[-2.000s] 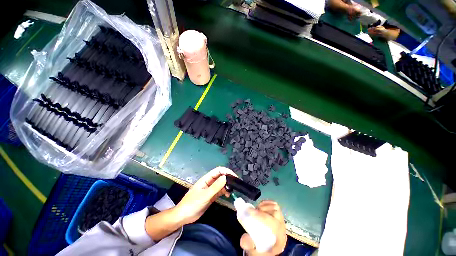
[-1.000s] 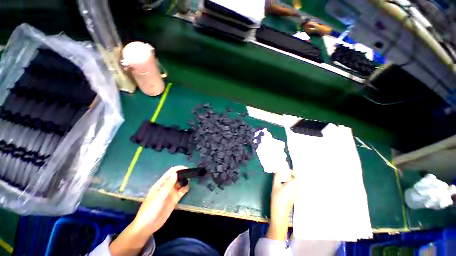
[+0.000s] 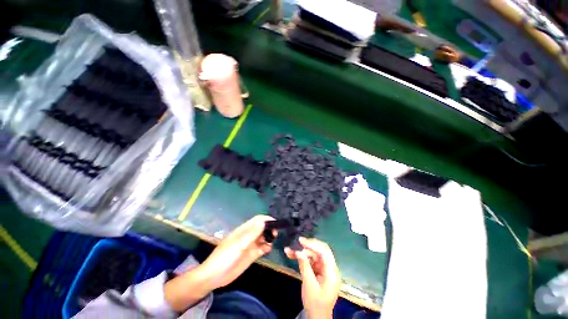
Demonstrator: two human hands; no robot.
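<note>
My left hand (image 3: 244, 248) holds a black housing (image 3: 278, 228) above the bench's front edge. My right hand (image 3: 319, 266) pinches a small black pad (image 3: 294, 245) close to the housing's right end; whether they touch cannot be told. A large loose heap of small black pads (image 3: 304, 177) lies just beyond my hands. A row of waiting housings (image 3: 233, 166) lies left of the heap, across the yellow line. A crumpled white cloth (image 3: 366, 212) lies right of the heap, with a white object, maybe the glue bottle (image 3: 376, 242), at its lower end.
A clear bag of black parts (image 3: 93, 124) is at left, a blue bin (image 3: 103, 274) below it. A pink flask (image 3: 222, 86) stands by the metal post. A white sheet (image 3: 436, 249) at right bears a black row (image 3: 421, 182). Another person's hand (image 3: 446, 53) shows across the bench.
The glue bottle, in my right hand two seconds ago, has left it. My right hand has come back from beside the cloth to the housing and taken a pad. The camera view has shifted.
</note>
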